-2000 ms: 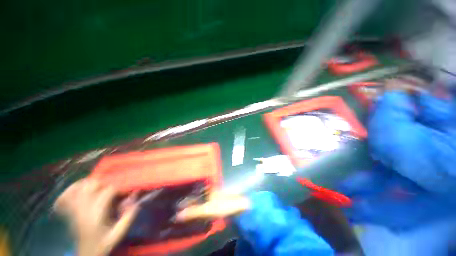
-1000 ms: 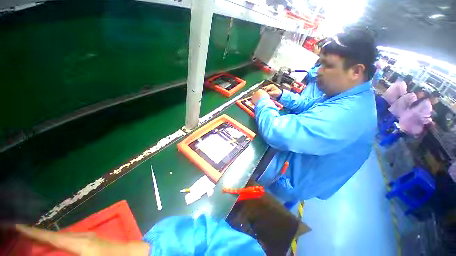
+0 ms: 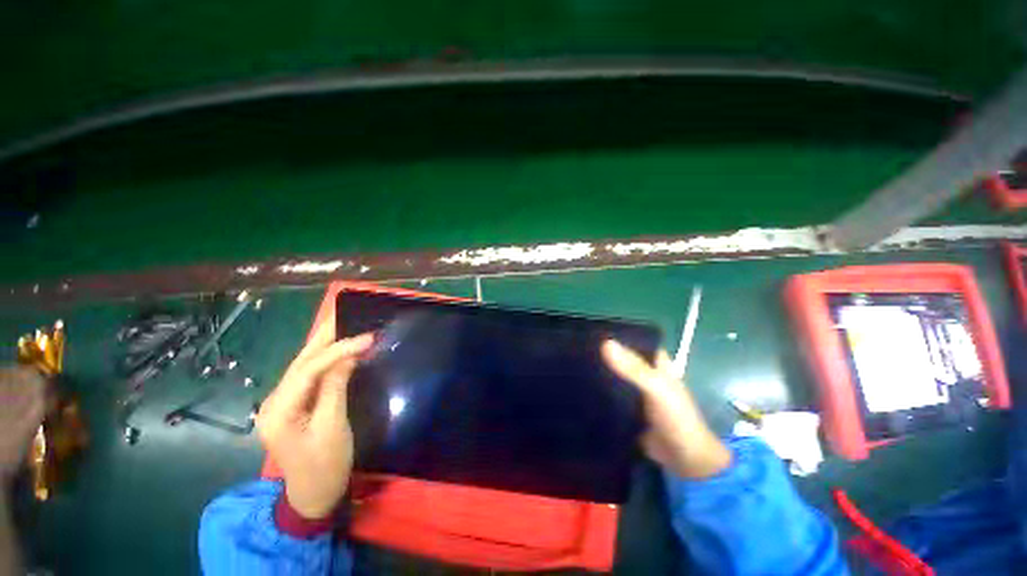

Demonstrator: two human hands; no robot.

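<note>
A tablet [image 3: 496, 399] shows its plain glossy black screen side, tilted slightly, above a red-orange holding tray [image 3: 484, 523]. My left hand [image 3: 315, 416] grips its left edge, thumb on the screen. My right hand [image 3: 670, 416] grips its right edge, thumb on the screen. The tray shows below the tablet and at its upper left. The underside of the tablet is hidden.
Thin dark lead parts [image 3: 180, 349] and orange flex cables [image 3: 45, 416] lie left, beside another person's hand [image 3: 17, 416]. Right are tweezers [image 3: 688, 326], a white wipe [image 3: 792, 437], a red-handled tool [image 3: 878, 538] and another tray [image 3: 828, 360] with an opened tablet. A worn rail [image 3: 518, 254] runs behind; a pale post [image 3: 935, 174] stands right.
The view has swung back from the neighbouring worker to the bench. The tablet, earlier low in the tray, is now held in both hands with its black screen showing.
</note>
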